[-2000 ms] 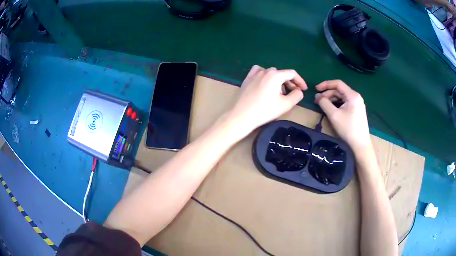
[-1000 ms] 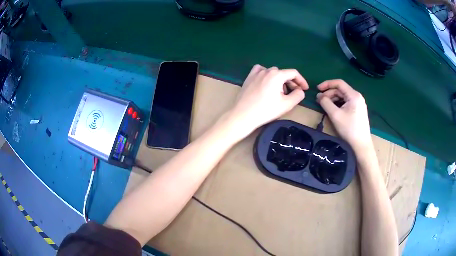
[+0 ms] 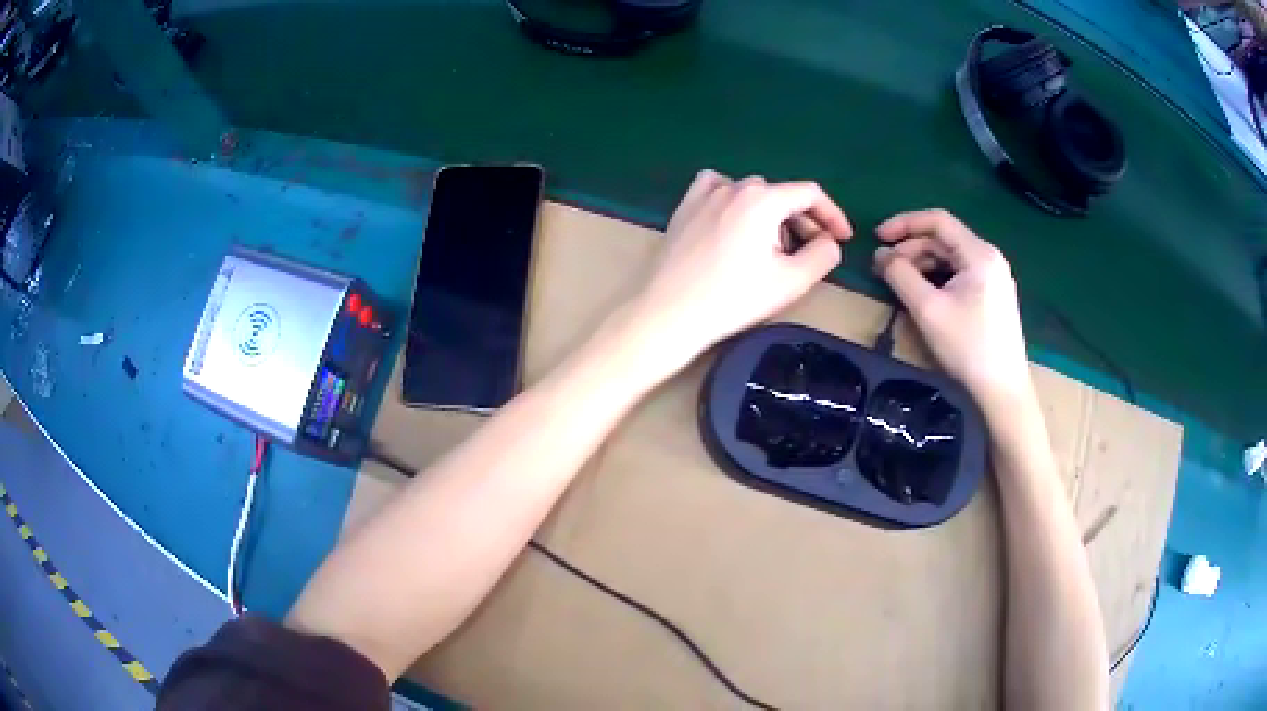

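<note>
A black oval dock (image 3: 845,479) with two glossy wells lies on the tan cardboard sheet (image 3: 625,556). A thin cable plugs into its far edge. My left hand (image 3: 757,250) rests beyond the dock's left part, at the cardboard's far edge, with fingers curled and thumb near the index finger. My right hand (image 3: 959,285) rests beyond the dock's right part, also with curled fingers. The fingertips of both hands face each other across a small gap. I see nothing held in either hand.
The dark green belt (image 3: 348,84) carries black headphones at the far right (image 3: 1042,118) and more headphones at the top edge (image 3: 607,21). A black phone (image 3: 474,285) and a silver charger box (image 3: 271,347) lie left. White scraps (image 3: 1201,575) lie right of the cardboard.
The headphones on the belt have moved to the right and slightly nearer. My hands keep nearly the same place and pose. The view has shifted very slightly.
</note>
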